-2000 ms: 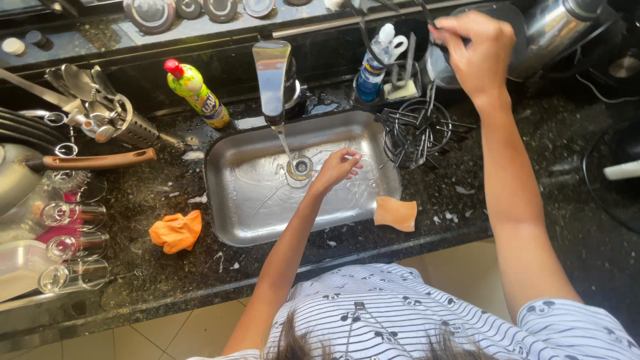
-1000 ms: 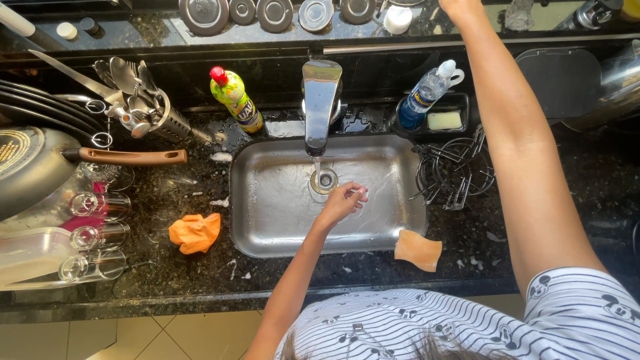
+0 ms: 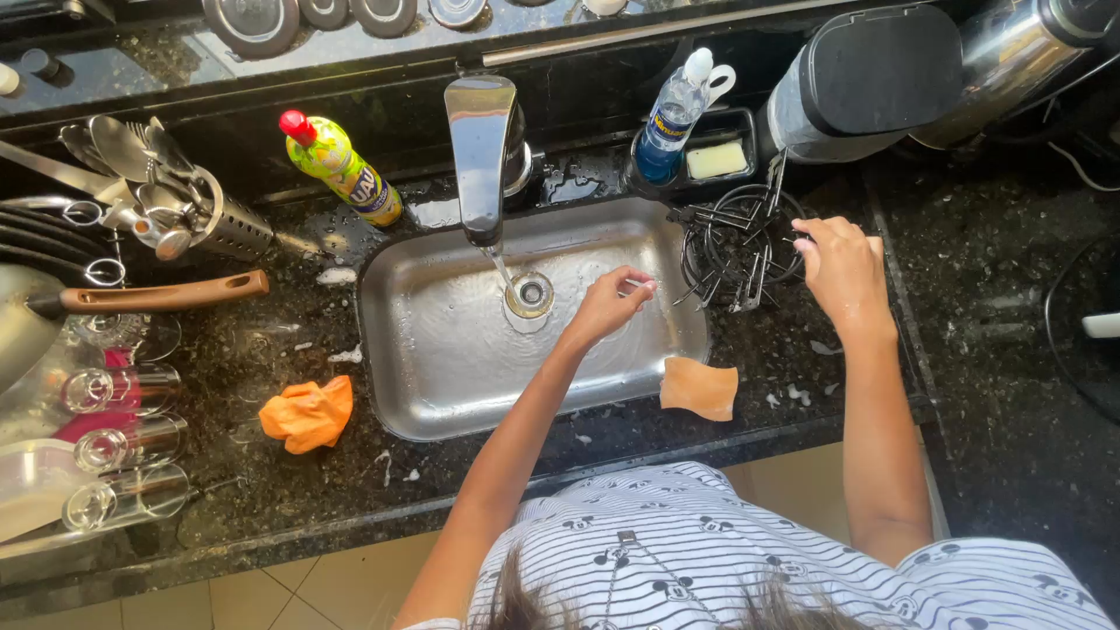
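Observation:
Over the right part of the stainless steel sink [image 3: 420,385], my left hand [image 3: 610,302] has its fingers curled; a small pale spot shows at the fingertips, too small to name. My right hand [image 3: 840,267] is at the right edge of a pile of black wire stove grates [image 3: 744,241], fingertips pinched close to the wire; whether they grip it is unclear. Water runs from the chrome faucet [image 3: 481,157] beside the drain [image 3: 529,295]. An orange sponge cloth [image 3: 700,388] lies at the sink's front right corner.
Left of the sink are a crumpled orange cloth [image 3: 306,414], a yellow-green detergent bottle [image 3: 341,166], a cutlery holder [image 3: 232,214], a pan handle [image 3: 166,291] and glasses [image 3: 131,442]. Behind the grates stand a blue bottle [image 3: 669,122], soap [image 3: 716,160] and a black-lidded bin [image 3: 879,70].
My right hand, raised two seconds ago and cut off by the frame's top one second ago, is now down beside the grates. My left hand remains over the sink. The view has shifted.

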